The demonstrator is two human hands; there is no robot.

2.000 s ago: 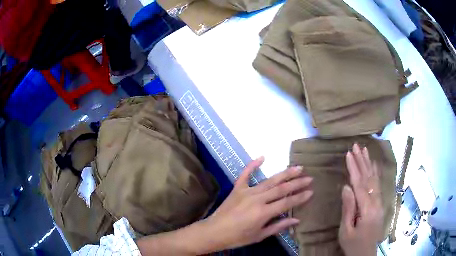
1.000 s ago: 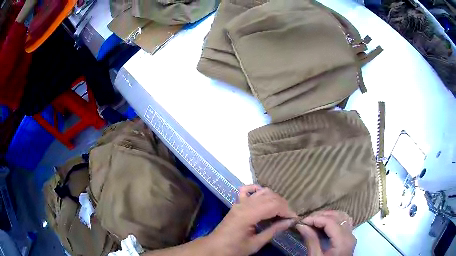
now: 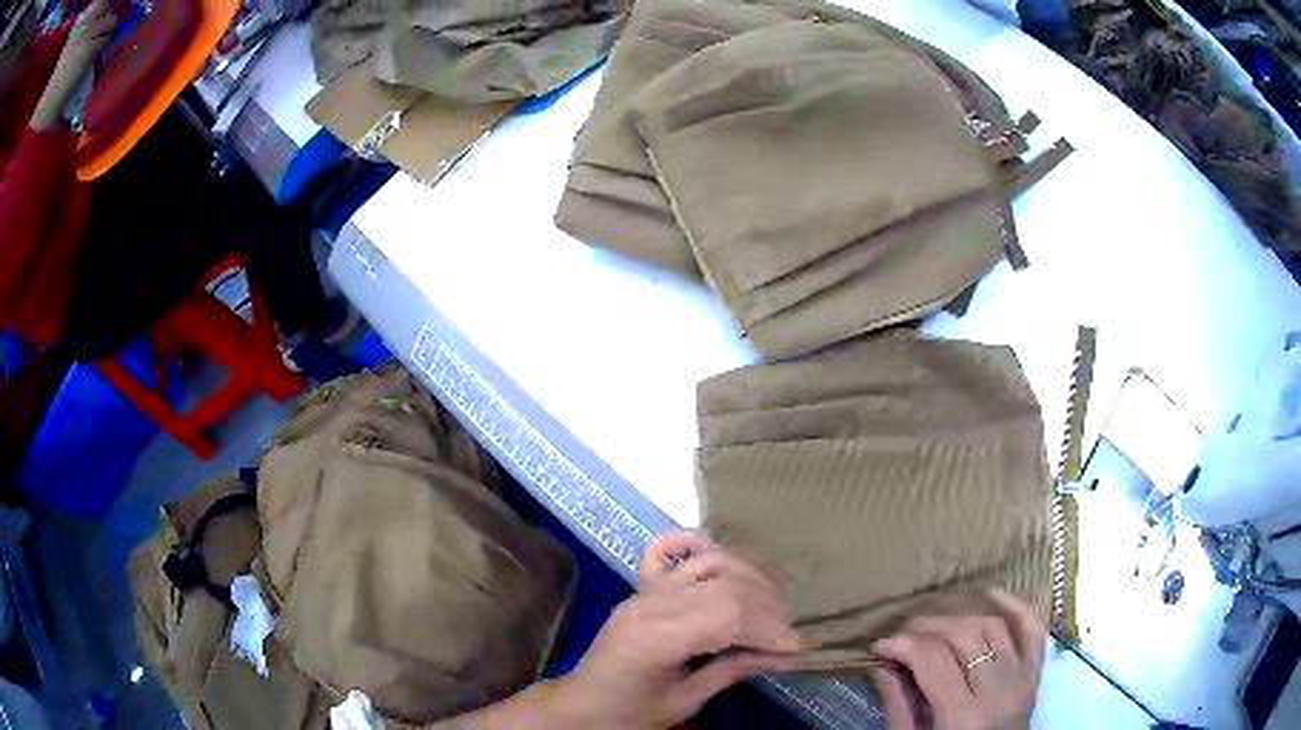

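A khaki-brown pocket piece (image 3: 878,478) lies flat on the white table near its front edge. A zipper (image 3: 1069,492) runs along its right side, its upper tail sticking out. My left hand (image 3: 699,620) pinches the near edge at the left. My right hand (image 3: 970,667), with a ring on one finger, grips the same edge at the right. The fingertips are partly hidden under the folded edge. A pile of pocket pieces (image 3: 828,171) lies just behind, zipper ends pointing right.
The sewing machine's plate (image 3: 1141,428) and metal parts are at right. Rumpled khaki panels (image 3: 471,43) lie upper left. A printed ruler (image 3: 528,449) follows the table edge. A khaki bundle (image 3: 414,571) sits below. A person in red (image 3: 43,214) is beside a red stool (image 3: 214,357).
My hands moved from lying flat on the pocket piece to gripping its near edge. Since the last earlier frame they have spread slightly apart. The view has shifted.
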